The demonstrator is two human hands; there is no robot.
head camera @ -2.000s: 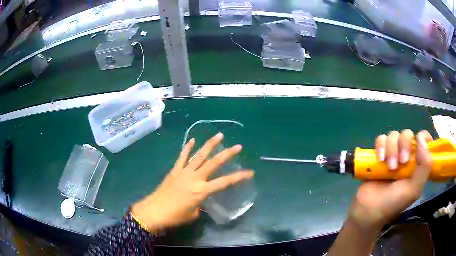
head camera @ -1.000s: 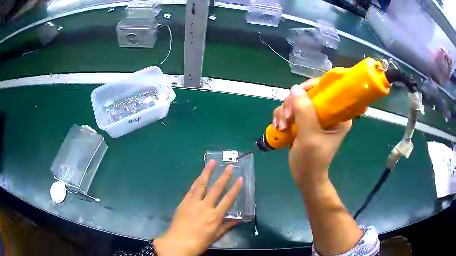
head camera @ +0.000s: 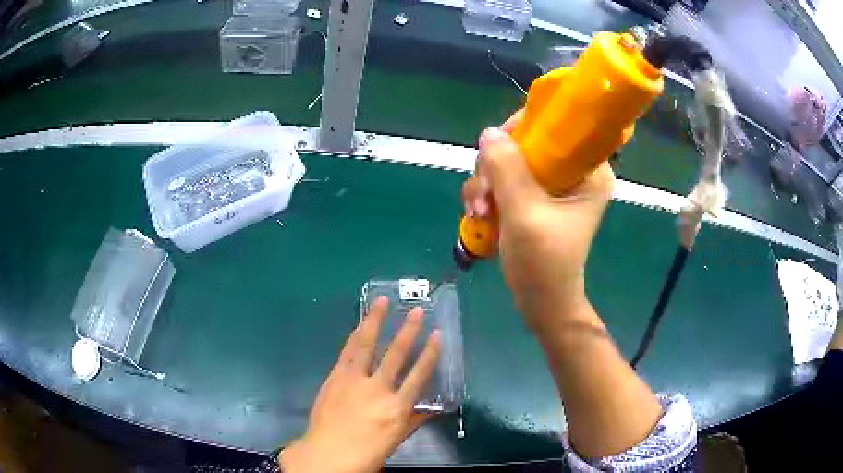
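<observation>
A clear plastic housing [head camera: 444, 346] lies on the green bench in front of me. A small white rectangular piece [head camera: 413, 289] with dark dots sits at its far edge. My left hand [head camera: 370, 388] lies on the housing with fingers spread, pressing on it. My right hand [head camera: 541, 222] is closed around the yellow-orange electric screwdriver [head camera: 582, 111], held tilted. Its thin bit [head camera: 445, 282] points down to the right side of the white piece; whether the tip touches is too small to tell. A thin white cord end [head camera: 461, 425] hangs at the housing's near right corner.
A frosted screw bin [head camera: 222, 189] stands at back left. A set-aside housing [head camera: 125, 296] with a white disc [head camera: 86, 358] lies at left. A pale rail [head camera: 416, 151] and post [head camera: 347, 78] border the belt, which carries clear housings [head camera: 259, 46]. The power cord [head camera: 661, 300] hangs at right, near a white sheet [head camera: 806, 309].
My right hand has swung the screwdriver from the right over to the white piece. My left hand has settled on the housing. In the last second both hands have barely shifted; the view has moved slightly.
</observation>
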